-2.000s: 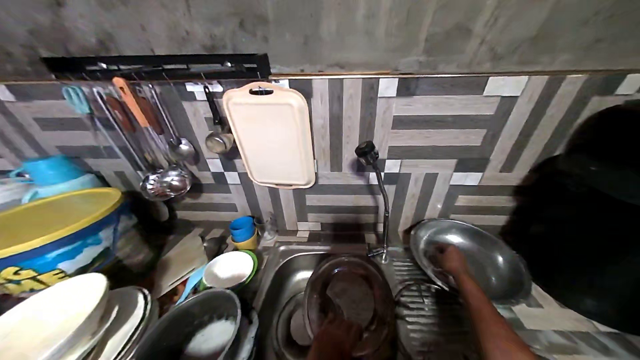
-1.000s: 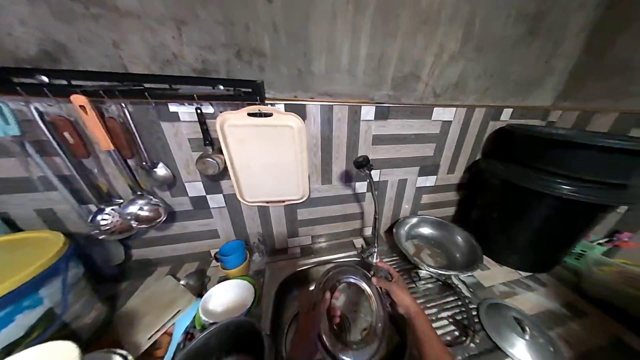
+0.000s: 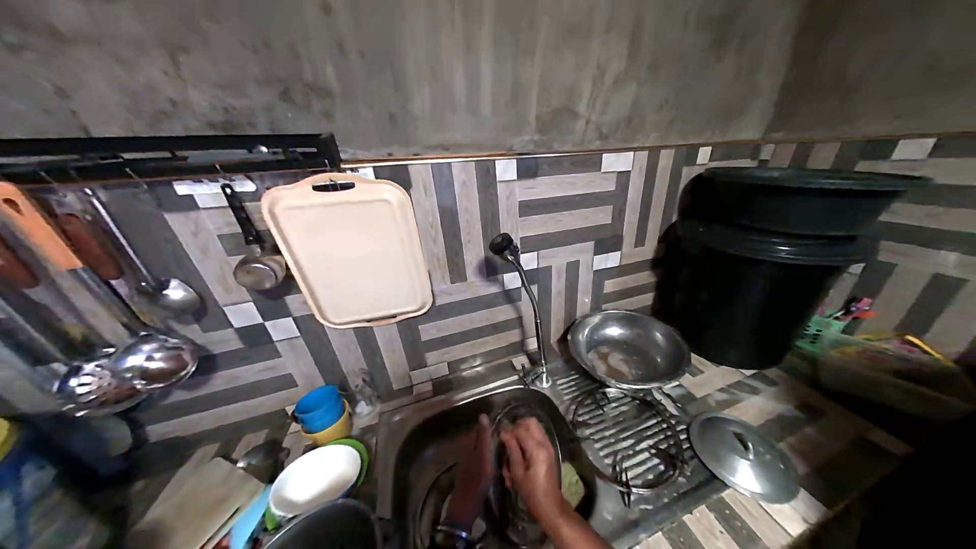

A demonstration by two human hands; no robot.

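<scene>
Both of my hands are down inside the stainless steel sink (image 3: 412, 442). My right hand (image 3: 530, 461) has its fingers curled at the rim of a dark, shiny round vessel (image 3: 499, 503); whether it grips the rim is hard to tell. Close on its left, my left hand (image 3: 476, 465) is raised edge-on, in shadow and blurred, against or beside the same vessel. A pale green piece (image 3: 570, 486), perhaps a sponge, lies right of my right hand. The gooseneck faucet (image 3: 534, 305) stands behind the sink. Much of the vessel is hidden by my hands.
A metal bowl (image 3: 629, 348) and a wire rack (image 3: 629, 442) sit on the drainboard, a metal lid (image 3: 743, 457) right of them. Left of the sink are a white bowl (image 3: 315, 480), blue cup (image 3: 319, 408) and dark pot (image 3: 328, 528). A black bucket (image 3: 755, 297) stands back right.
Two seconds ago my right hand was at the metal bowl on the drainboard; it is now in the sink beside my left hand. The view has swung to the right.
</scene>
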